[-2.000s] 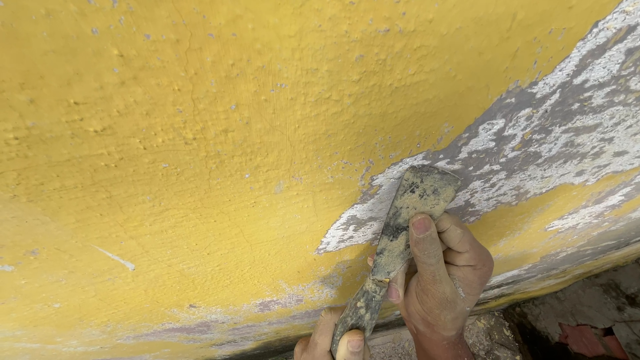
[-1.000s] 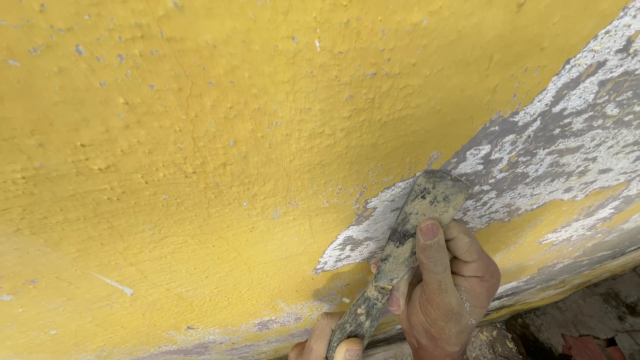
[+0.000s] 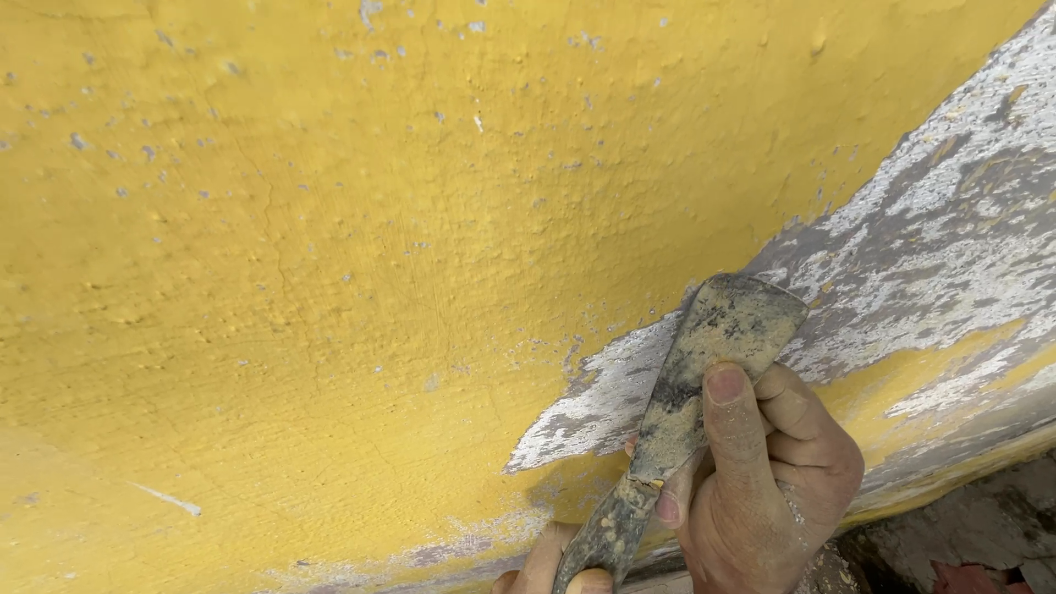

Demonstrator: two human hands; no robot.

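Observation:
A worn paint scraper (image 3: 718,355), crusted with dried paint and dust, lies slantwise over a yellow painted wall (image 3: 371,247). My right hand (image 3: 767,462) pinches its blade, thumb on top and fingers behind. Around the handle, at the bottom edge of the view, my left hand (image 3: 561,569) is closed; most of that hand is out of view. The blade's wide end is at the upper border of a bare patch (image 3: 891,289), where white and grey layers show.
Small chips and bumps dot the yellow paint. Along the wall's foot, more paint is worn off (image 3: 462,549). Rough, dirty ground (image 3: 973,520) with reddish broken pieces (image 3: 965,577) shows at the lower right.
Both hands and the scraper have shifted a little to the right along the edge of the bare patch. Both hands keep their hold on the scraper.

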